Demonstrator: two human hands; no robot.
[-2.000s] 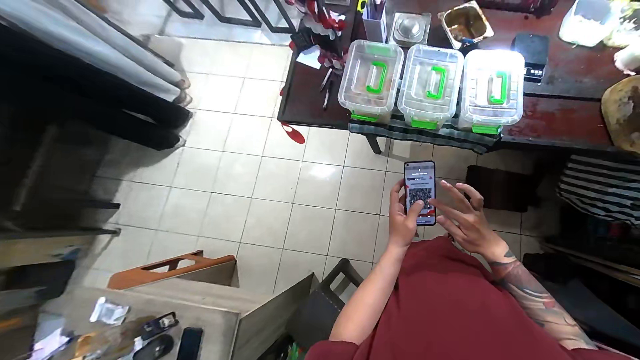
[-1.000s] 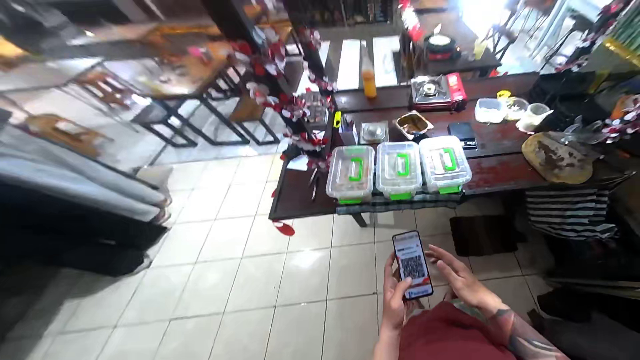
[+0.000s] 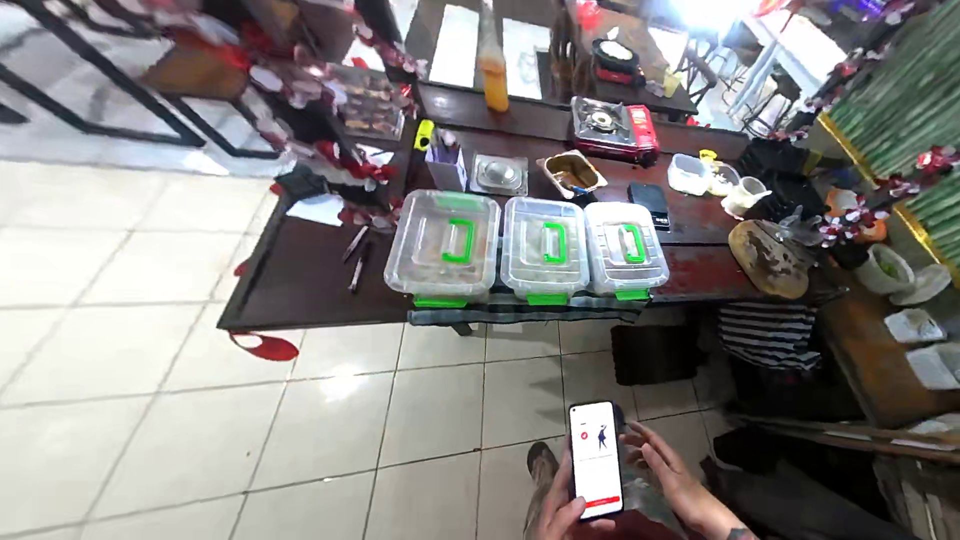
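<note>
My left hand (image 3: 561, 504) holds a smartphone (image 3: 597, 461) upright at the bottom of the view, its thumb over the lower screen. The phone shows a mostly white screen with a red bar. Just right of the phone is my right hand (image 3: 666, 469), empty, its fingers apart and partly curled near the phone's edge. Beyond the hands, three clear plastic boxes with green handles stand in a row on a dark wooden table: a left box (image 3: 444, 244), a middle box (image 3: 545, 246) and a right box (image 3: 626, 249).
The dark table (image 3: 300, 277) bears pens (image 3: 358, 264), a metal container (image 3: 571, 174), a black digital scale (image 3: 649, 204), a portable gas stove (image 3: 613, 127), an orange bottle (image 3: 493, 79) and a wooden board (image 3: 769, 259). A striped cloth (image 3: 769, 334) hangs below. A dark mat (image 3: 654, 354) lies on the tiles.
The phone screen has changed from a page with a square code to a mostly white page. The view has tilted up and moved nearer the table.
</note>
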